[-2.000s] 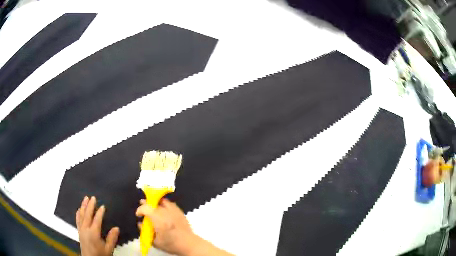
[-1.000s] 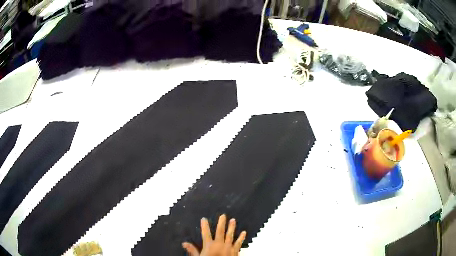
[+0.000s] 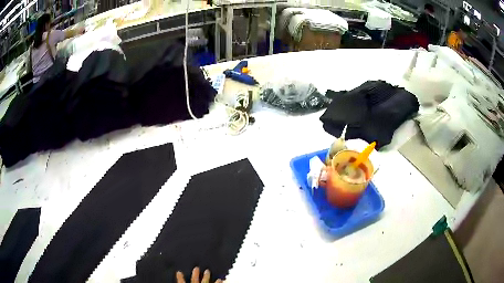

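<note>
A black fabric band (image 3: 204,221) with saw-tooth edges lies in front of me on the white table. Fingertips of what looks like my right hand (image 3: 194,276) rest on its near part at the bottom edge; the rest of the hand is cut off. The fingers are slightly apart and hold nothing visible. My left hand and the flat glue brush are out of view. A second black band (image 3: 110,204) lies to the left. A blue tray (image 3: 345,225) at the right holds an orange-red glue pot (image 3: 344,190) with a yellow-orange handle sticking out, and white scrap.
Black bundles (image 3: 116,99) line the far left. A blue glue gun (image 3: 240,74), white cord (image 3: 237,121), plastic bag (image 3: 292,97) and black pile (image 3: 370,110) lie beyond the bands. Cream pieces (image 3: 447,127) cover the right end. A person (image 3: 43,50) is at far left.
The view has swung right and up, showing more of the workroom. The flat brush seen at the lower left has left the picture. The visible hand now shows only its fingertips.
</note>
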